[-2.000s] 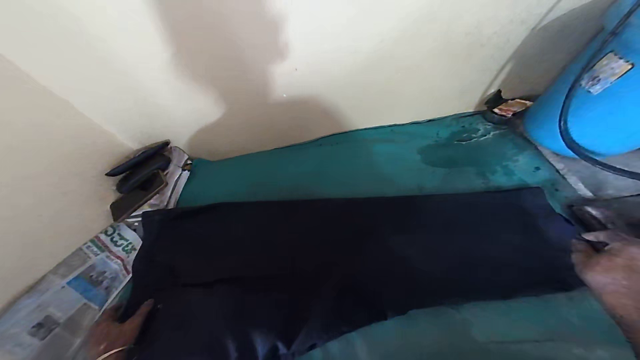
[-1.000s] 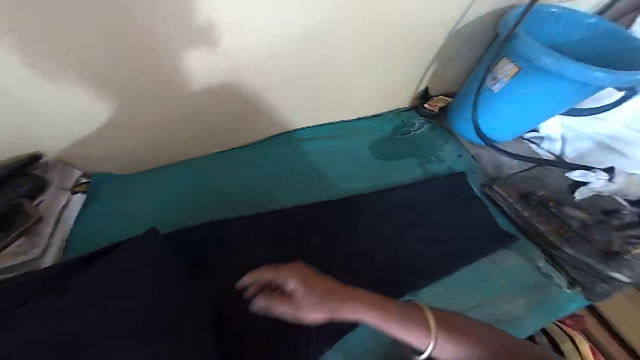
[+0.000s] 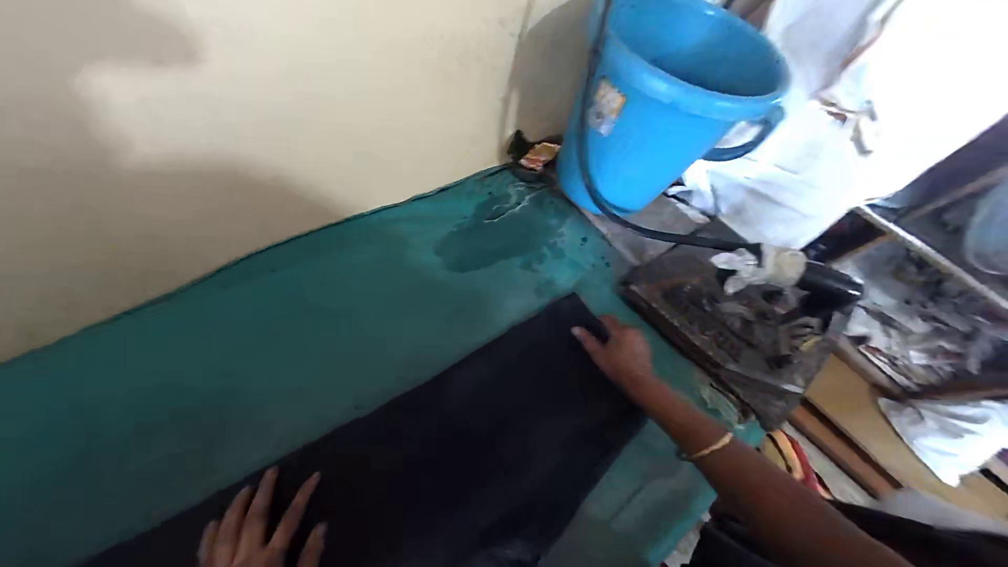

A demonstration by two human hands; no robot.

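Note:
A length of dark cloth, a garment by its look [image 3: 465, 425], lies flat across the green table cover [image 3: 315, 291]. At the cloth's far right end, my right hand [image 3: 622, 350] pinches its edge between thumb and fingers; a gold-coloured bangle is on that wrist. My left hand [image 3: 264, 528] rests on the cloth at the bottom left with its fingers spread. Just right of the right hand, a clothes iron [image 3: 732, 315] with a dark handle sits at the table's edge, its black cord running up past the bucket.
A blue plastic bucket [image 3: 661, 102] stands at the table's far right corner against the wall, beside a small dark holder [image 3: 535, 157]. A wet patch [image 3: 500, 236] darkens the green cover nearby. White cloth or plastic [image 3: 768, 181] and a cluttered shelf [image 3: 921, 331] are at the right.
The view has swung right. My right hand, above the middle of the cloth one second ago, now holds its far end. My left hand is back in view, on the cloth.

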